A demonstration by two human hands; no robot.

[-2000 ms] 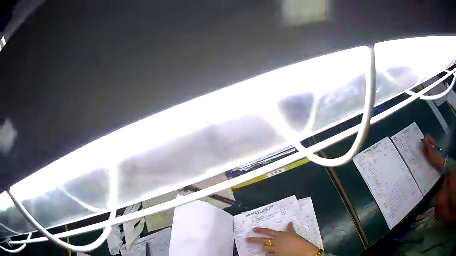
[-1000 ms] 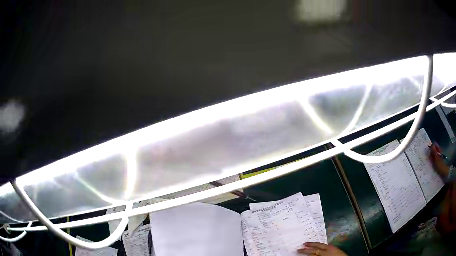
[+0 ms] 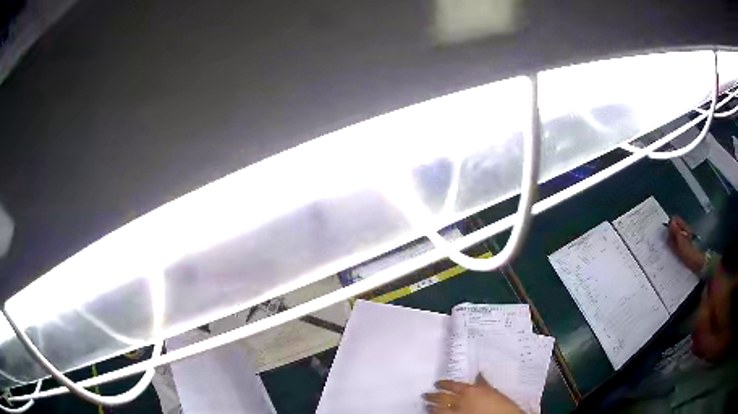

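My right hand [image 3: 476, 398] comes in from the bottom edge and lies on printed record sheets [image 3: 506, 325], with its fingers spread and nothing held. A ring shows on one finger. The sheets overlap unevenly on the green mat. A large blank white page [image 3: 387, 352] joins or overlaps their left side. The bottom edge cuts off the hand and papers. My left hand is not in view.
A tube lamp [image 3: 283, 202] with white wire guards crosses the view. A coworker's hand [image 3: 686, 245] holds a pen over open record pages [image 3: 608, 283] at the right. White paper [image 3: 218, 380] and a drawing with a dark bar [image 3: 311, 322] lie left.
The view has shifted. The blank page now slants, and the top printed sheets lie differently. My right hand shows more fully and farther left on them. The coworker's hand remains over the right page.
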